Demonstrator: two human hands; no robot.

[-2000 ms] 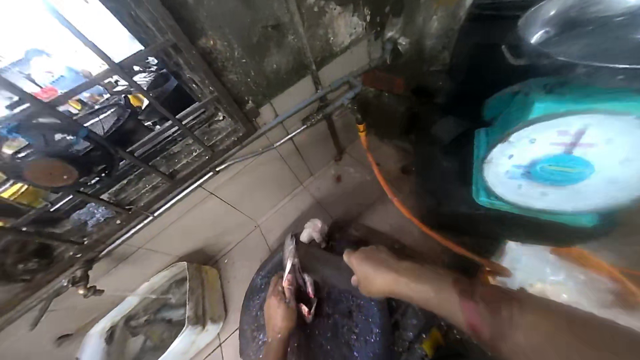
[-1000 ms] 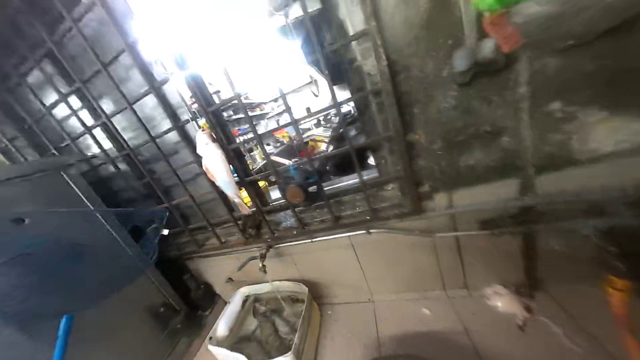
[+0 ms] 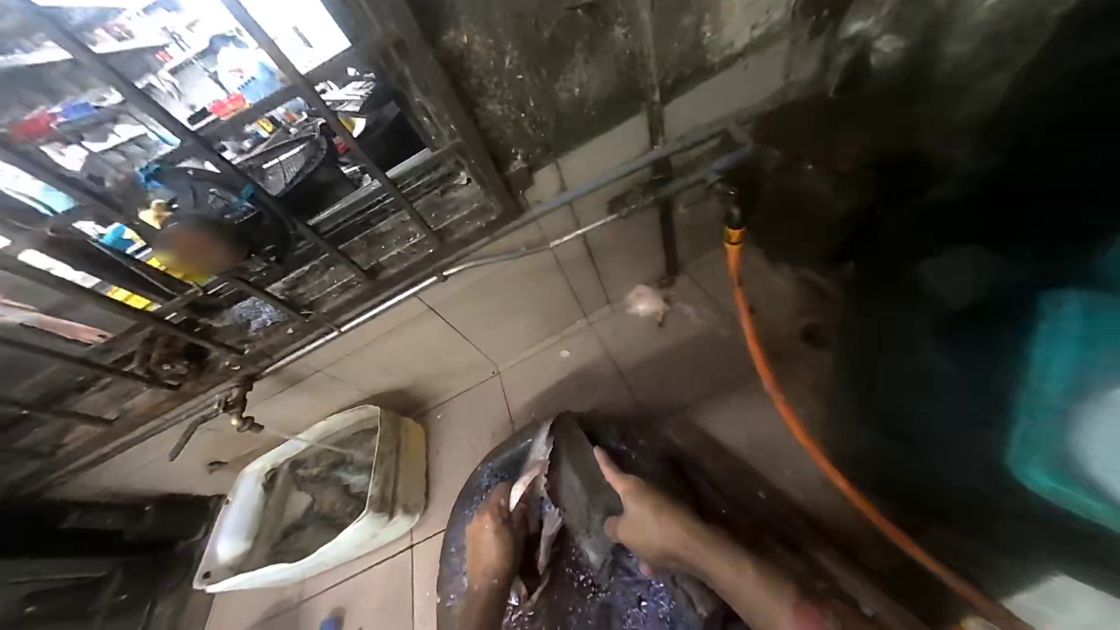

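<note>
On a dark round chopping block [image 3: 464, 516], my left hand [image 3: 493, 538] grips a piece of fish [image 3: 529, 490], its pale flesh showing along the opened side. My right hand [image 3: 647, 525] holds a broad dark cleaver [image 3: 582, 490], with the index finger stretched along the blade. The blade stands beside the fish, close against its cut edge; whether it touches is hard to tell. The cleaver's handle is hidden in my right hand. Wet scraps and specks cover the block around both hands.
A white tub [image 3: 394, 490] of murky water stands left, under a running brass tap [image 3: 238, 409]. An orange hose [image 3: 787, 411] runs down the right side. A pale scrap [image 3: 646, 302] lies by the tiled wall. A blurred teal scale [image 3: 1063, 411] is far right, a barred window [image 3: 289, 149] upper left.
The view swung away to the left and came back. Both hands are on the block with fish and cleaver, as two seconds ago. The pale scrap once beside the fish is now seen farther off.
</note>
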